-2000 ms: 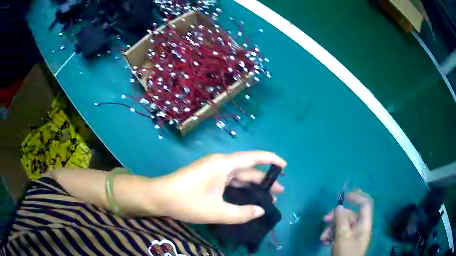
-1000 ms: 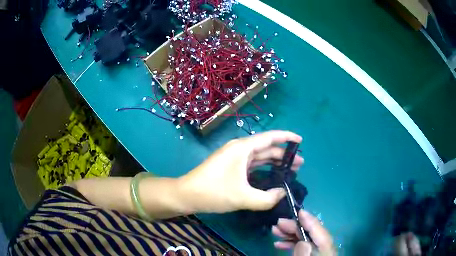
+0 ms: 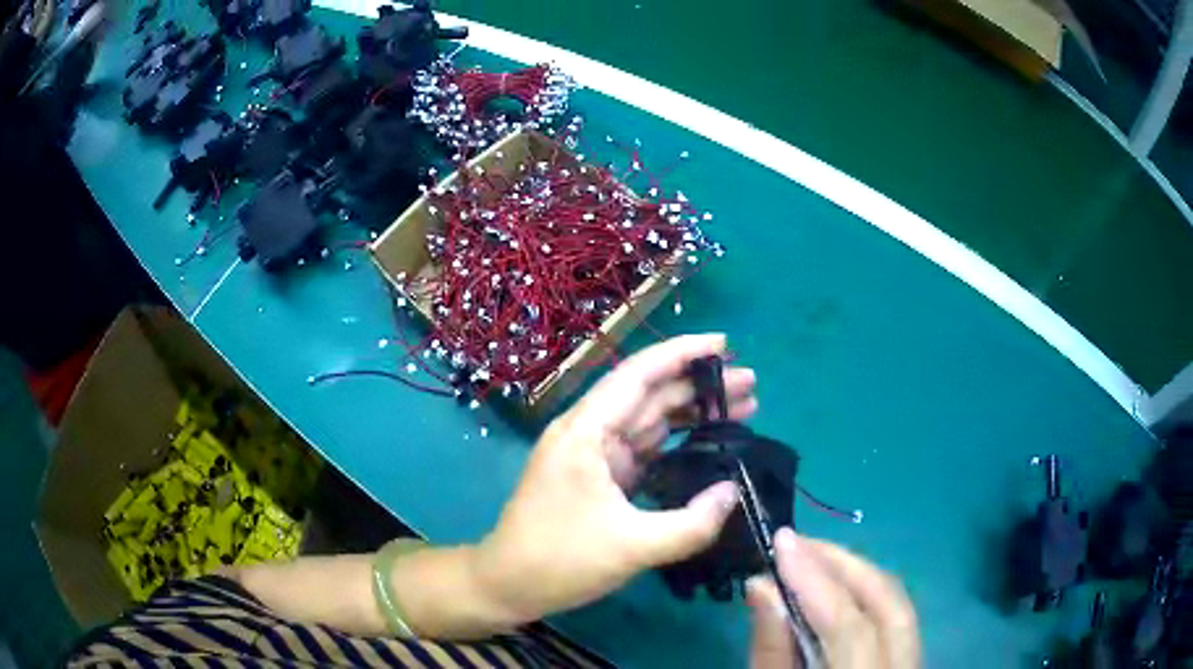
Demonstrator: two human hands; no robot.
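My left hand grips a black housing unit over the bench, its fingers around the black shaft tube that points up. My right hand holds slim dark metal tweezers, their tip at the unit below the tube. The hand is slightly blurred and cut off by the bottom edge. A thin lead wire with a pale end sticks out from the unit's right side. The exact contact of the tip is partly hidden by my left thumb.
A brown cardboard tray heaped with red lead wires lies beyond my left hand, a bundle of leads behind it. Black units lie at upper left and right. A large carton holds yellow parts at lower left.
My right hand has come from the right to the unit with the tweezers and stays there. The view has shifted, showing more units at upper left. My left hand keeps its grip.
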